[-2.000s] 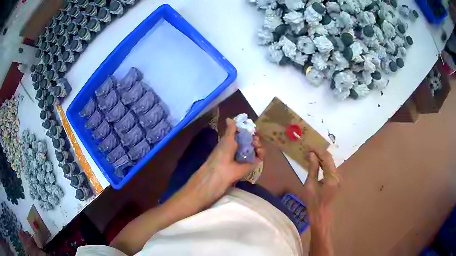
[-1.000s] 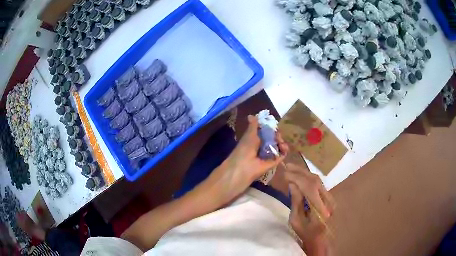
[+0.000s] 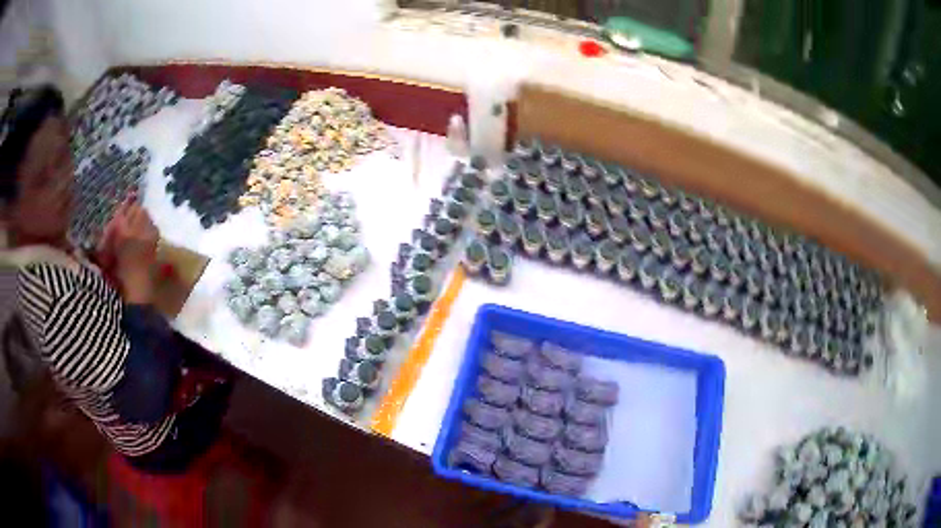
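Note:
The blue tray [image 3: 716,433] lies near the table's front edge, with purple-grey figurine bodies [image 3: 544,399] in rows on its left side and a white liner [image 3: 650,423] on the right. A small pale ruffled bit [image 3: 658,520] shows at the bottom edge, just below the tray; a sliver beside it may be a fingertip of my left hand, but its grip is hidden. My right hand is out of the picture. A pile of pale ruffled parts [image 3: 834,483] lies at the lower right, cut off by the edge.
Assembled figurines [image 3: 660,248] stand in rows along the wooden back board [image 3: 722,170]. An orange strip [image 3: 418,356] lies left of the tray, beside another figurine row [image 3: 382,315]. A person in a striped top [image 3: 77,351] sits at the far left near cream-yellow [image 3: 310,150], dark and grey heaps.
The view has swung left and up. The tray now appears lower and further right; my arms, right hand and the glue board have left the picture. The neighbour and back wall have come in.

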